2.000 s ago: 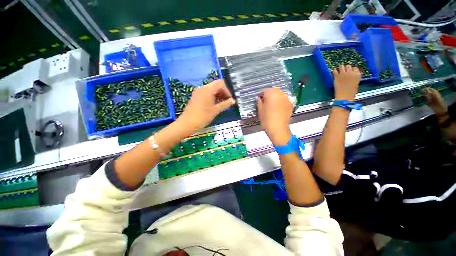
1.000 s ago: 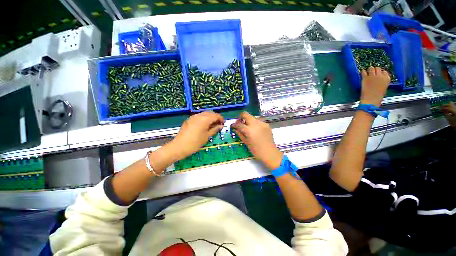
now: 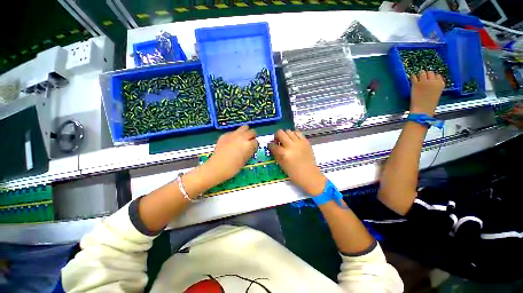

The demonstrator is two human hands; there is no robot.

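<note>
A green PCB panel (image 3: 246,177) with rows of small parts lies on the conveyor in front of me. My left hand (image 3: 234,151) is over its back left part, fingers bent together at the back edge. My right hand (image 3: 293,155) is over its back right part, fingers curled down near the left fingertips. Small pale parts show on the board between the hands. The fingertips are too small and hidden to tell what they hold. Two blue bins of dark, yellow-green striped capacitors stand behind the board, the left bin (image 3: 117,109) and the right bin (image 3: 232,48).
A ribbed silvery stack (image 3: 324,86) lies right of the bins, with a dark red-handled tool (image 3: 373,87) beside it. Another person's hand (image 3: 427,91) is in a blue bin at the right. A handwheel (image 3: 70,136) is at the left. Another green board (image 3: 26,204) lies far left.
From two seconds ago, both hands have moved from near the bins and stack down to the board. Over the last second they have shifted only slightly; the left wrist is turned more.
</note>
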